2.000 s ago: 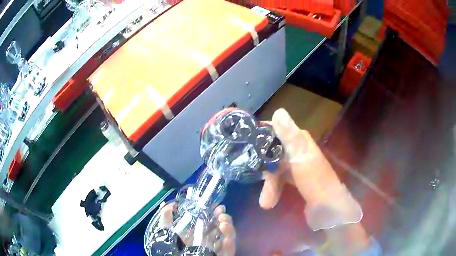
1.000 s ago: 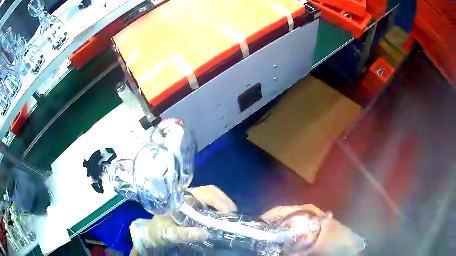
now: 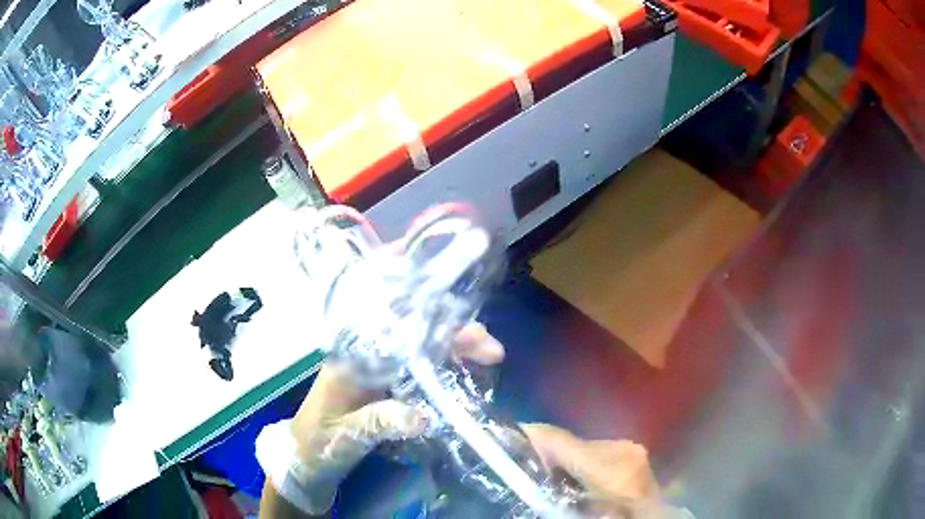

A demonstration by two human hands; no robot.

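A glossy clear figure [image 3: 406, 294] is held in front of me at the lower middle, blurred, its large rounded lobed end pointing up and away. A pale strip of glare runs along its narrower lower part. My left hand [image 3: 350, 431], in a thin pale glove or finger cover, grips it from below and left, with fingertips showing on its right side. My right hand [image 3: 598, 466] is closed around its lower end at the bottom edge and is partly cut off.
A white sheet [image 3: 269, 274] with a crumpled black piece [image 3: 223, 326] lies on the green bench at left. An orange-topped grey metal box [image 3: 456, 182] stands ahead. Clear figures [image 3: 132, 51] stand on the white shelf. A cardboard sheet [image 3: 649, 253] lies on the floor.
The figure has turned from lying diagonally with its lobed end low, and that end now tilts up and away, further right. Both hands stay on it. The view has shifted slightly.
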